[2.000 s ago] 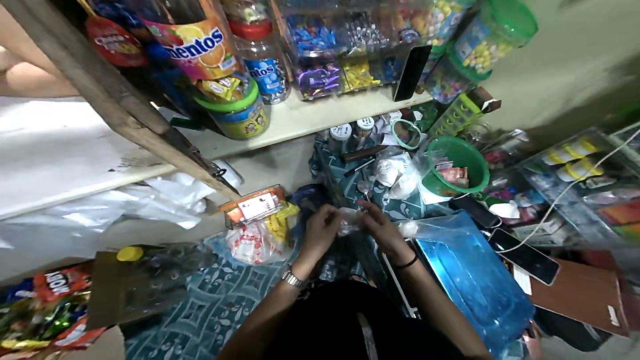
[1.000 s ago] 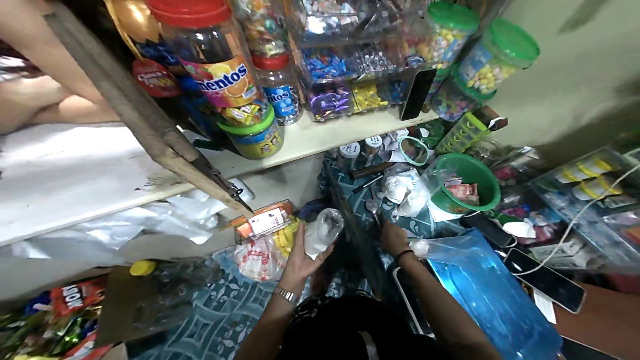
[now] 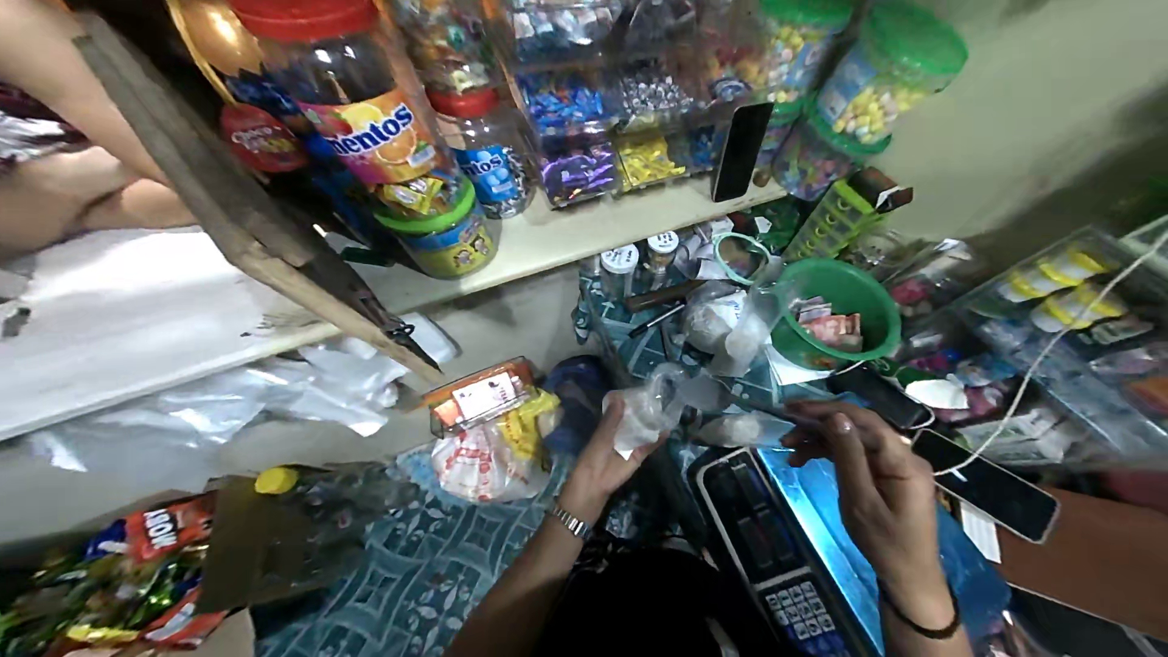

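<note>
My left hand (image 3: 610, 456) holds a clear plastic bag (image 3: 643, 411) with its mouth open, cupped near the middle of the view. My right hand (image 3: 853, 465) pinches the handle of a spoon (image 3: 707, 392), whose bowl end is at the bag's mouth. Beneath and between the hands lies a small plastic bag with white contents (image 3: 735, 429), next to a digital scale with a keypad (image 3: 776, 557). Behind them stands another knotted plastic bag of white stuff (image 3: 716, 315). What is inside the held bag is blurred.
A green basin (image 3: 890, 315) holds banknotes. Candy jars (image 3: 365, 137) and a black phone (image 3: 741, 151) stand on the shelf (image 3: 547, 237). Another phone (image 3: 985, 484) lies at right. A wooden post (image 3: 246, 246) slants at left, above a cardboard box (image 3: 265, 547). Another person's bare limb shows top left.
The bag in my left hand now has its mouth open toward the right. My right hand has risen from among the items behind the scale and now holds a spoon.
</note>
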